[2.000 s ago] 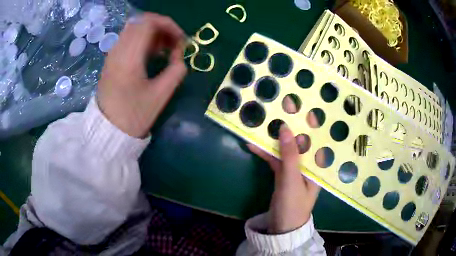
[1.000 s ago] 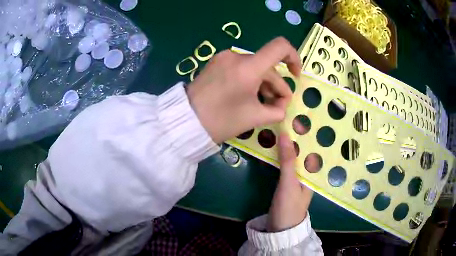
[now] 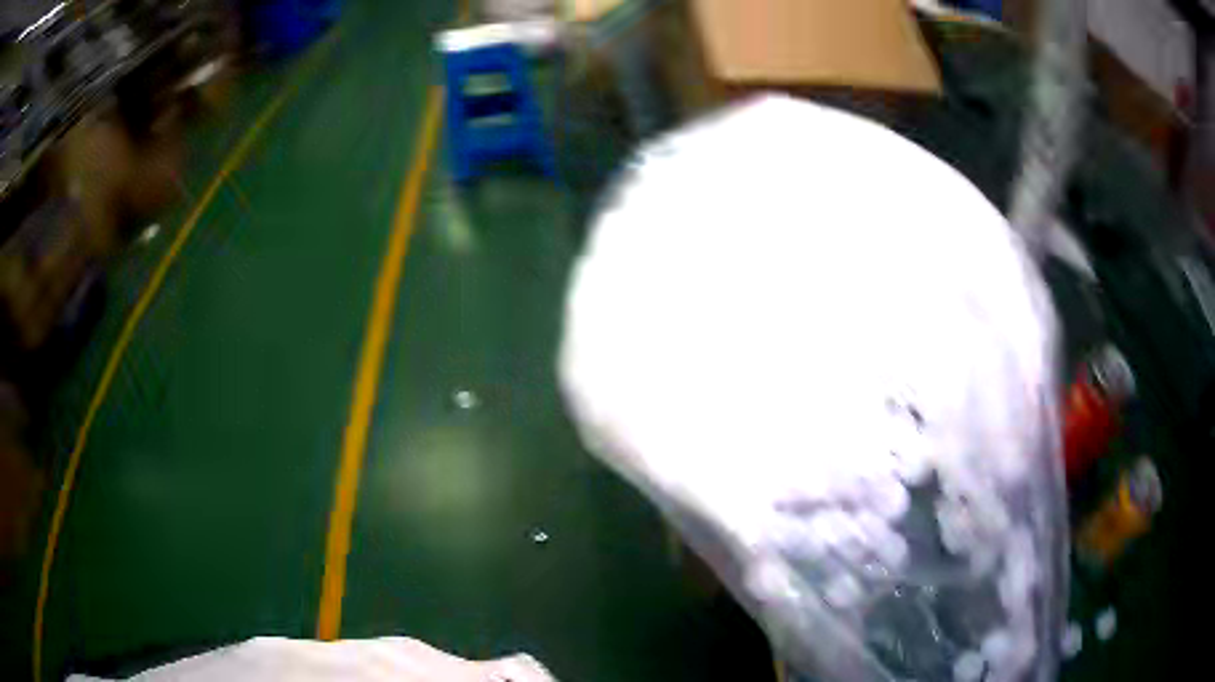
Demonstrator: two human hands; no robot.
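Note:
A large clear plastic bag [image 3: 813, 320] full of whitish discs lies in front of me, right of the middle. Its upper part is glaring white. Loose round discs show through its lower part, and a few more [image 3: 1106, 622] lie just right of it. Neither of my hands is in the picture. Only a white sleeve shows at the bottom left edge. The yellow die-cut sheet is not in view.
A red can [image 3: 1089, 429] and an orange can [image 3: 1119, 513] stand right of the bag. A blue stool [image 3: 490, 100] stands on the green floor, beside curved yellow lines. A brown cardboard box [image 3: 815, 43] is at the top. Blurred shelving is at the left.
The view has swung left and up, away from the yellow sheet and the scrap box, to the bag and the floor. Both hands have left the picture.

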